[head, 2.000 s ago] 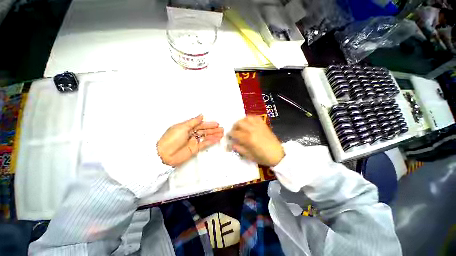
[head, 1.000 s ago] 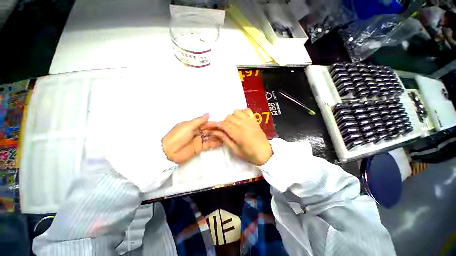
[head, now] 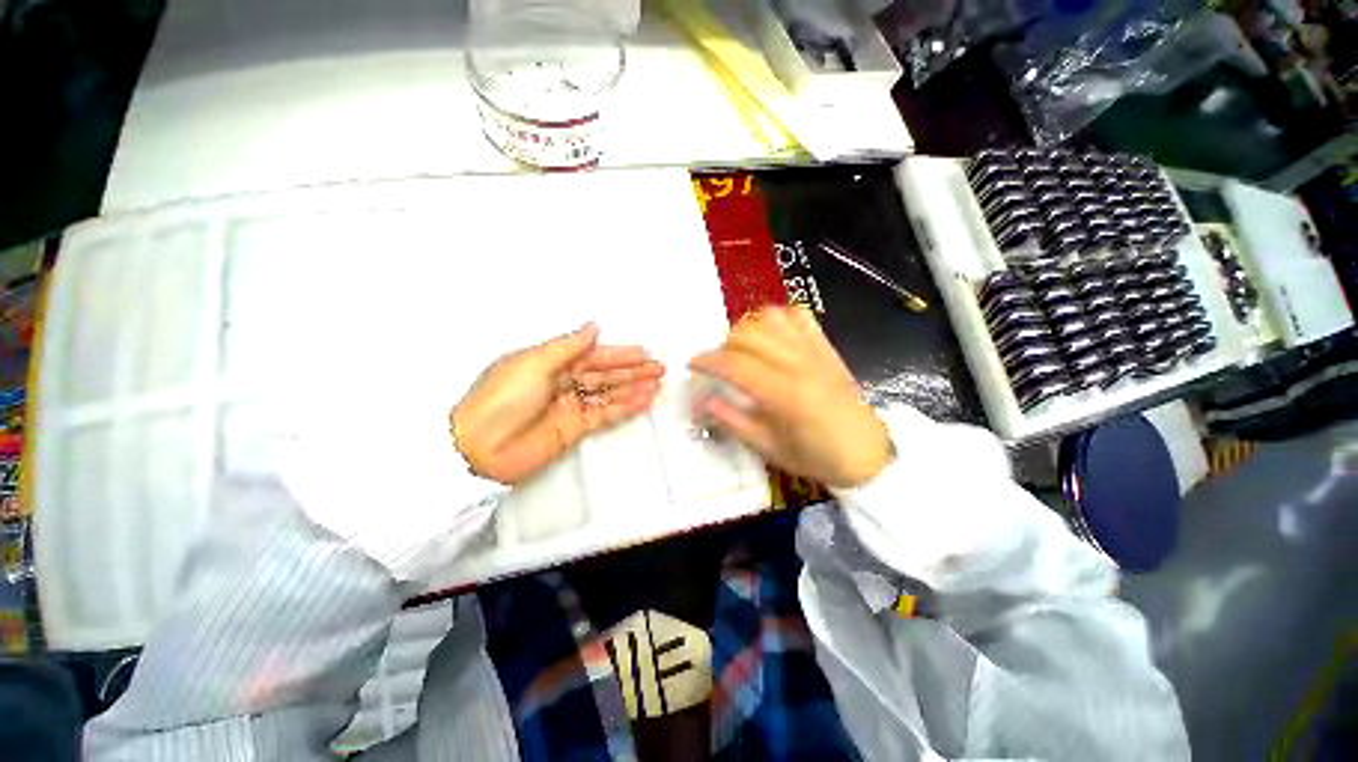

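Note:
My left hand (head: pixel 544 405) is palm up with fingers extended over the white compartment tray (head: pixel 134 402). Several tiny silvery parts (head: pixel 590 390) lie in its palm. My right hand (head: pixel 797 395) is just to its right, apart from it, slightly blurred, with fingers bent and pointing left. A tiny shiny bit shows below its fingertips, but I cannot tell whether the fingers hold it. The tray's surface is mostly overexposed, with faint pocket edges at the left and bottom.
A clear round jar (head: pixel 545 93) stands beyond the tray. A thin metallic pick (head: pixel 876 277) lies on the black board. A white stock tray (head: pixel 953 223) of dark glossy housings (head: pixel 1095 328) is at right. Behind are yellow strips (head: pixel 730 75), a parts box (head: pixel 834 67) and clear bags.
One second ago my hands were together; my right hand has moved away to the right. The dark housing seen at the tray's top left two seconds ago no longer shows. The view has shifted slightly.

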